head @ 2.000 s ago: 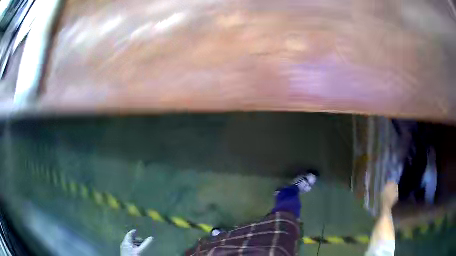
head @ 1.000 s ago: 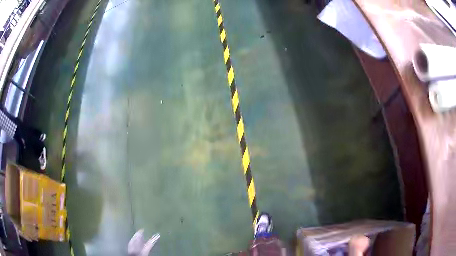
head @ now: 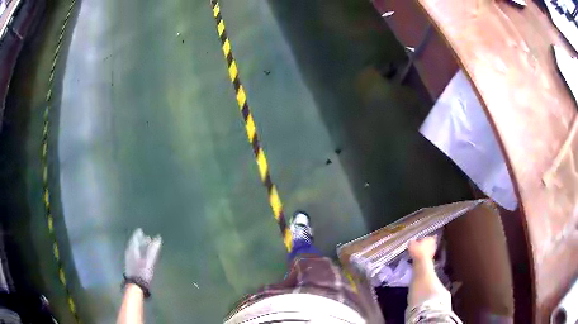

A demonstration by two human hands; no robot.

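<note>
A cardboard box [head: 491,250] stands at the lower right beside the table, its top open. Pale crumpled material and something dark show inside it. My bare right hand [head: 423,247] is closed at the box's near upper edge, by a long flap; its fingertips are partly hidden. My left hand [head: 141,256] wears a grey mesh glove with a dark wrist strap. It hangs over the floor at the lower left, fingers apart and empty.
A reddish-brown table [head: 507,95] curves along the right, with a white sheet [head: 472,139] hanging off its edge. A white roll [head: 564,310] lies at the lower right. Yellow-black tape [head: 251,130] runs along the green floor [head: 171,145]. My shoe [head: 301,224] is at the tape.
The view has turned from the tabletop to the aisle, and the hanging sheet is now nearer. The box has stayed at my right hand. More of my gloved left hand shows.
</note>
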